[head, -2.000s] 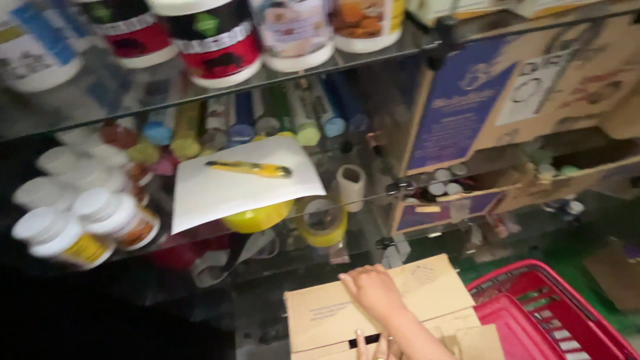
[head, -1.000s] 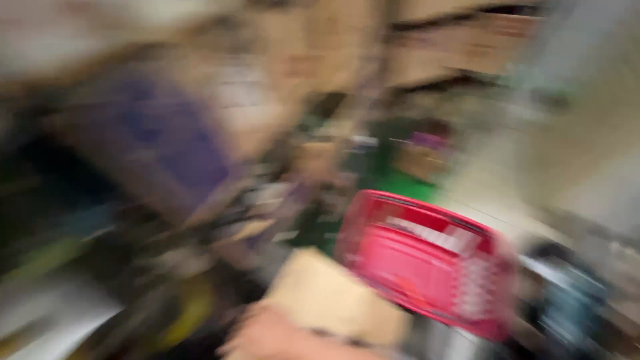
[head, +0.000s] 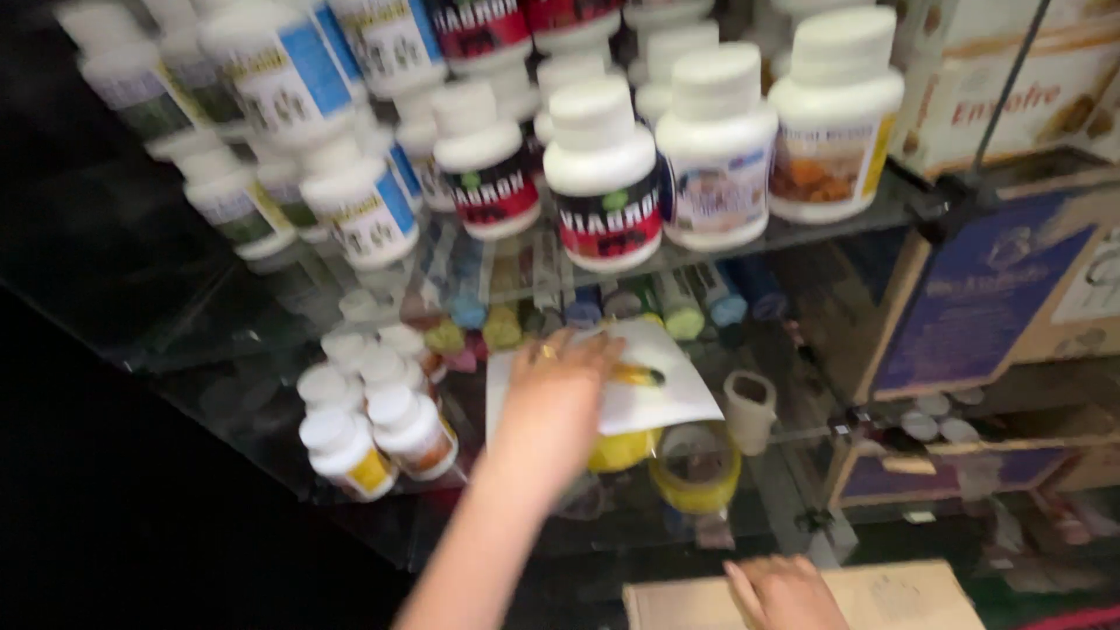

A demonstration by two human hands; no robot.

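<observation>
My left hand (head: 560, 385), with a ring on one finger, reaches over a sheet of white paper (head: 674, 398) on the lower glass shelf. Its fingers cover one end of a yellow utility knife (head: 637, 375) lying on the paper; blur hides whether they grip it. Under the paper's front edge shows a yellow round thing (head: 623, 451), beside a roll of tape (head: 697, 468) with a yellow rim. My right hand (head: 787, 595) lies on top of a cardboard box (head: 901, 595) at the bottom, thumb apart from the fingers.
White bottles (head: 604, 175) crowd the upper glass shelf (head: 840, 223). Smaller bottles (head: 411, 433) stand left of my left hand, with capped tubes (head: 682, 319) behind. A whitish hollow tube (head: 750, 411) stands right of the paper. Large cartons (head: 971, 297) are at the right.
My left hand has come up from the cardboard box to the paper and the utility knife on the shelf. The view swung right and back again.
</observation>
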